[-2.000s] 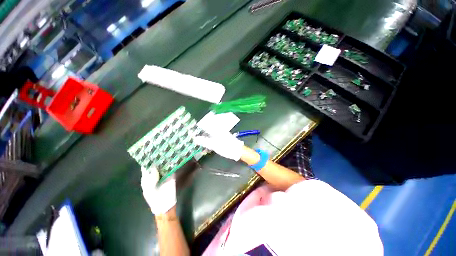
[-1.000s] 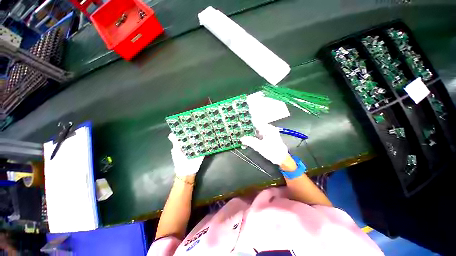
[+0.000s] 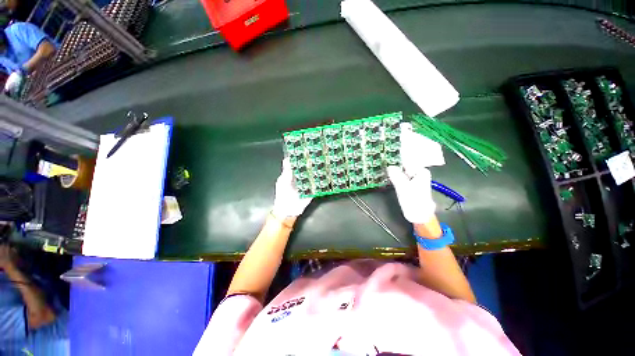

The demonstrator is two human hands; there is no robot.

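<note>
A green PCB panel [image 3: 345, 154] with a grid of small boards is held up in front of me, component side showing. My left hand [image 3: 289, 193], in a white glove, grips its lower left corner. My right hand [image 3: 413, 191], in a white glove with a blue wrist strap [image 3: 435, 238], holds its right end; part of its fingers is hidden. Tweezers [image 3: 374, 217] lie on the bench below the panel. Blue-handled side cutters [image 3: 448, 191] lie right of my right hand. A white sheet [image 3: 423, 151] lies partly behind the panel.
Green break-off rails [image 3: 459, 141] and a long white block [image 3: 400, 57] lie behind the work. A black compartment tray [image 3: 557, 182] with small boards is at right. A clipboard with paper [image 3: 125, 198] and a red bin [image 3: 254, 26] are at left. People [image 3: 26, 43] show at the left edge.
The view has turned toward the left and levelled. The panel is still held by both hands and now sits nearly level. The tray has shifted to the right edge, and the clipboard is in full view.
</note>
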